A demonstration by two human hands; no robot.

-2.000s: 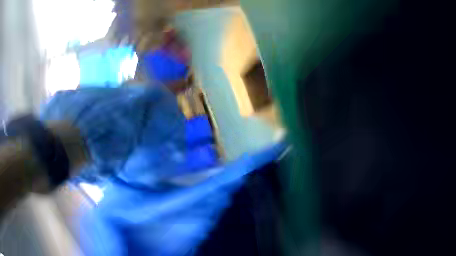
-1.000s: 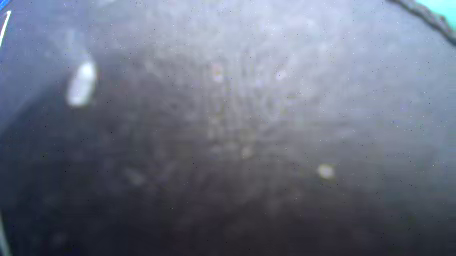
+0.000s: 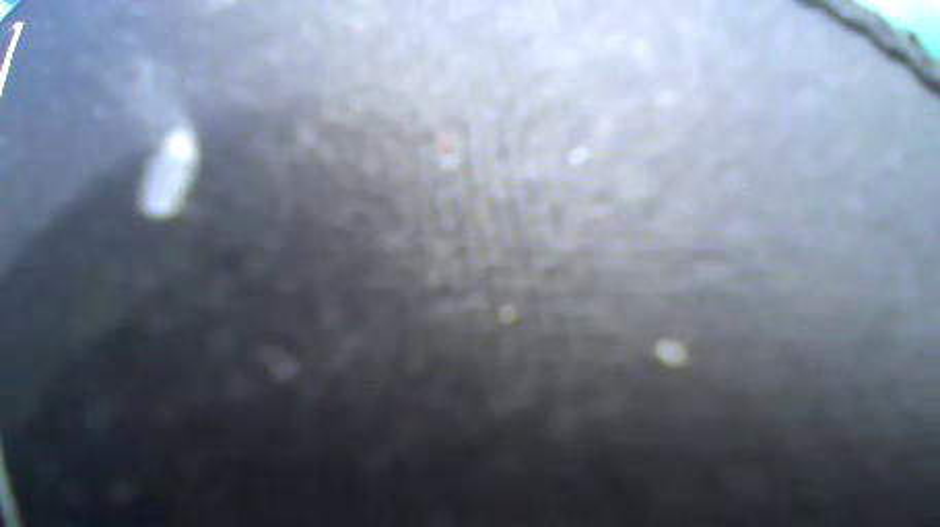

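Observation:
A dark grey, blurred surface (image 3: 495, 257) fills almost the whole head view, very close to the camera; I cannot tell what it is. A small whitish oblong spot (image 3: 169, 175) shows on it at the upper left. A small pale yellowish spot (image 3: 672, 353) shows at the lower right, with fainter specks near the middle. Neither my left hand nor my right hand is in view. No headset, bag or cloth can be made out.
A bright turquoise area (image 3: 907, 23) shows at the top right corner, bordered by a dark, rough edge (image 3: 876, 33). A thin pale line (image 3: 10, 60) runs along the upper left rim, and another pale strip (image 3: 8, 489) is at the lower left rim.
Two seconds ago a blurred scene with blue cloth and a green band showed; the dark surface has replaced it. Since one second ago only the brightness has changed, slightly lighter.

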